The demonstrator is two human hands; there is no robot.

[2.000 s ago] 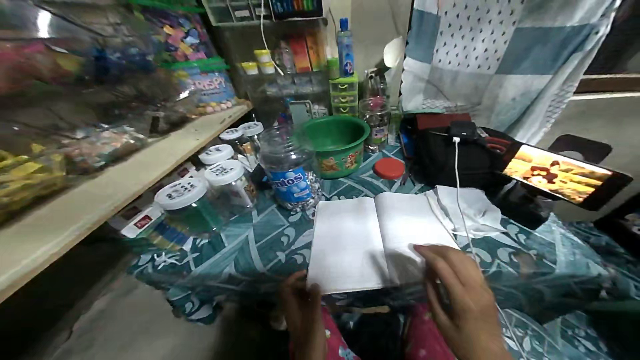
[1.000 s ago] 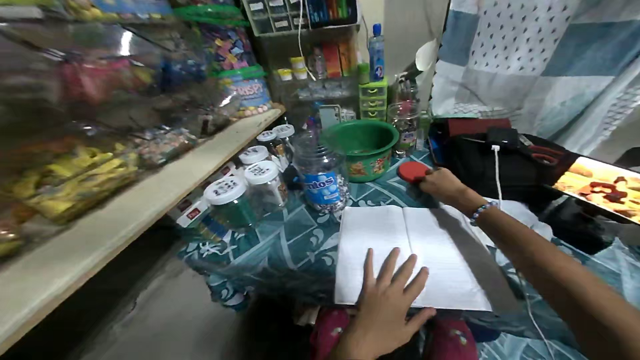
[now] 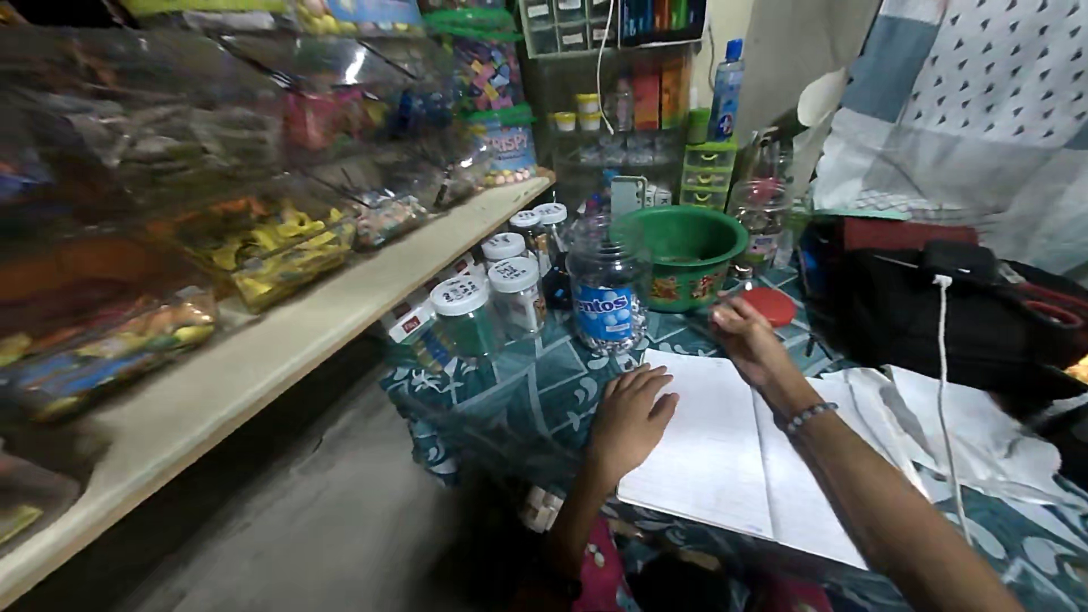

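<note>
An open notebook (image 3: pixel 710 433) with blank-looking pages lies on the patterned green tablecloth. My left hand (image 3: pixel 631 418) rests on its left edge, fingers spread, gripping nothing. Above the notebook's top edge is my right hand (image 3: pixel 746 334), its fingers curled, beside a round red lid (image 3: pixel 767 307); whether something small is between the fingers cannot be made out. A clear plastic Mentos jar (image 3: pixel 608 293), partly filled with small items, stands uncapped left of the right hand. Behind it sits a green plastic basin (image 3: pixel 687 255).
White-lidded jars (image 3: pixel 516 293) stand in a group at the table's left. A shelf (image 3: pixel 255 374) with bagged sweets runs along the left side. At right are a black bag (image 3: pixel 943 297), a white cable (image 3: pixel 943 399) and crumpled white paper or cloth (image 3: pixel 977 425).
My left hand has gone from the middle of the page to the notebook's left edge. My right hand has moved from the red lid towards the Mentos jar. The view has shifted left.
</note>
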